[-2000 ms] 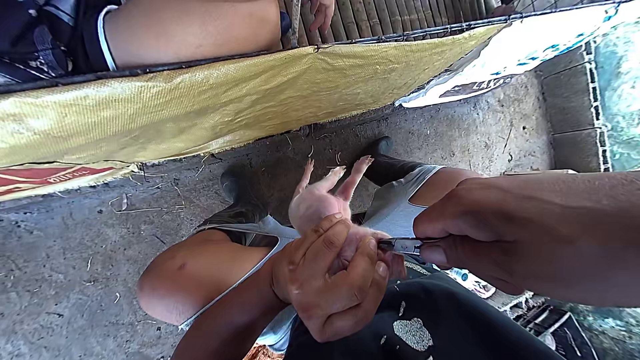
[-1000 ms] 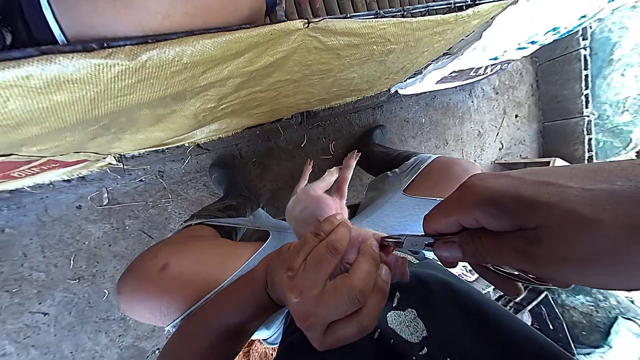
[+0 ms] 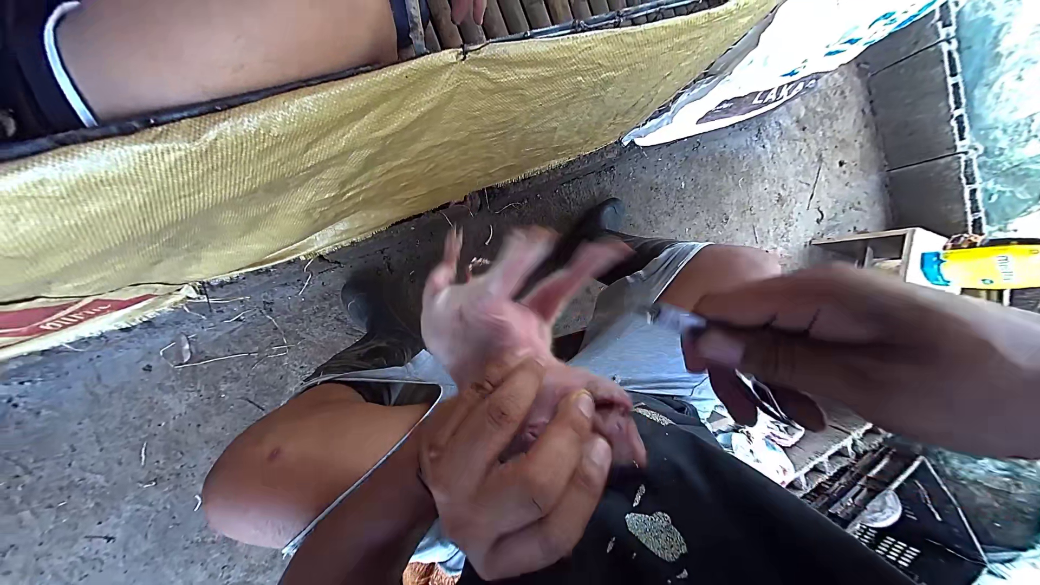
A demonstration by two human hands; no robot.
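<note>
A small pink piglet [image 3: 487, 325] lies over my lap, with its hind end and legs pointing away from me. My left hand [image 3: 520, 463] is wrapped around its body near the head, the fingers closed on it. The legs are blurred. My right hand [image 3: 780, 349] is to the right of the piglet, apart from it, and grips small metal pliers [image 3: 670, 318] whose tip is blurred. Part of the piglet's head [image 3: 617, 414] shows beyond my left fingers.
A yellow woven sack sheet [image 3: 325, 171] hangs along a slatted pen in front. Another person's leg [image 3: 227, 49] is behind it. Concrete blocks [image 3: 926, 187], a wooden box [image 3: 886, 244] with a yellow packet [image 3: 999, 266], and a black crate [image 3: 918, 520] are on the right.
My right hand with the pliers has moved away from the piglet's head, where it was one second ago. The piglet's legs are now blurred and spread. My left hand still holds the piglet.
</note>
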